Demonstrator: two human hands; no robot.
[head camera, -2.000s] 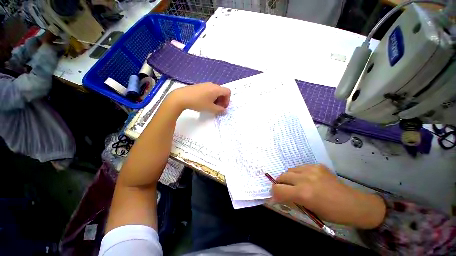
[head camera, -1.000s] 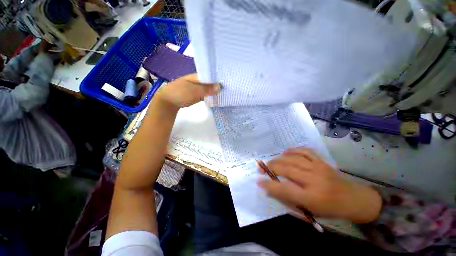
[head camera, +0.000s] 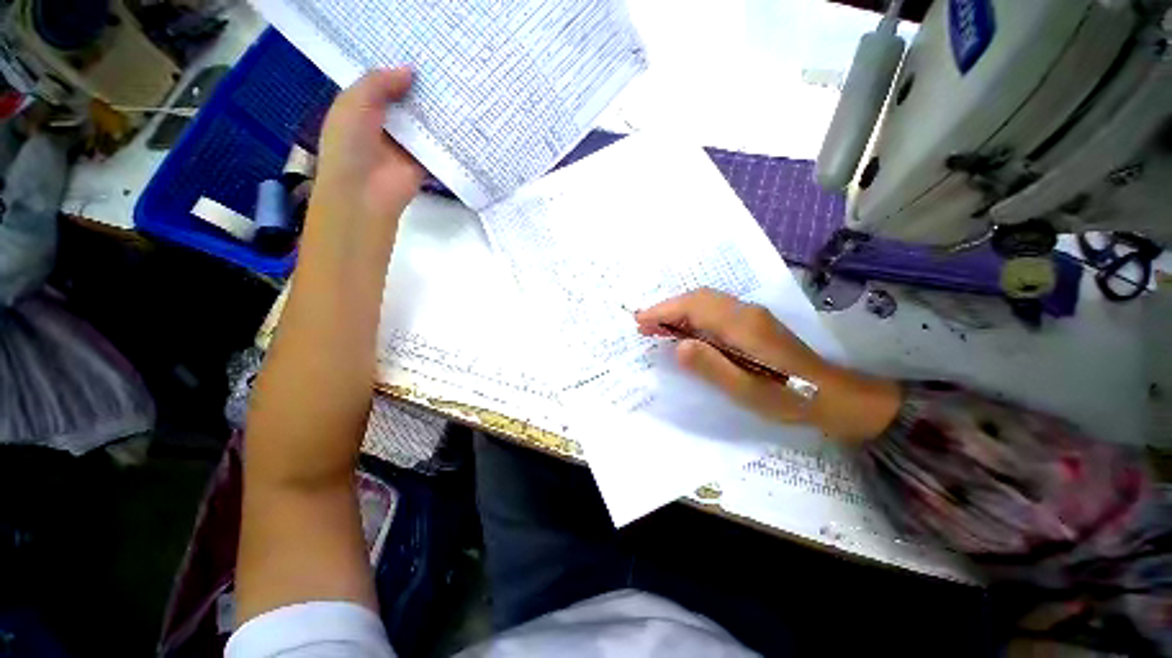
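Note:
A printed record sheet (head camera: 578, 244) lies on the white table, its lower corner over the front edge. My right hand (head camera: 758, 360) holds a dark red pencil (head camera: 739, 350), its tip at the middle of this sheet. My left hand (head camera: 373, 142) holds another gridded sheet (head camera: 495, 77) raised at the upper left, gripped at its edge between thumb and fingers. The raised sheet's top is cut off by the picture's rim.
A purple checked fabric strip (head camera: 784, 199) runs behind the sheets and under the sewing machine head (head camera: 1028, 116) at right. Dark-handled snips (head camera: 1121, 265) lie beyond it. A blue basket (head camera: 193, 174) with spools stands left. A person's sleeve (head camera: 28, 193) shows at far left.
The sheet in my left hand has swung left and away from the machine, uncovering the lower sheet. My right hand has moved up, and the pencil now points at that sheet's middle.

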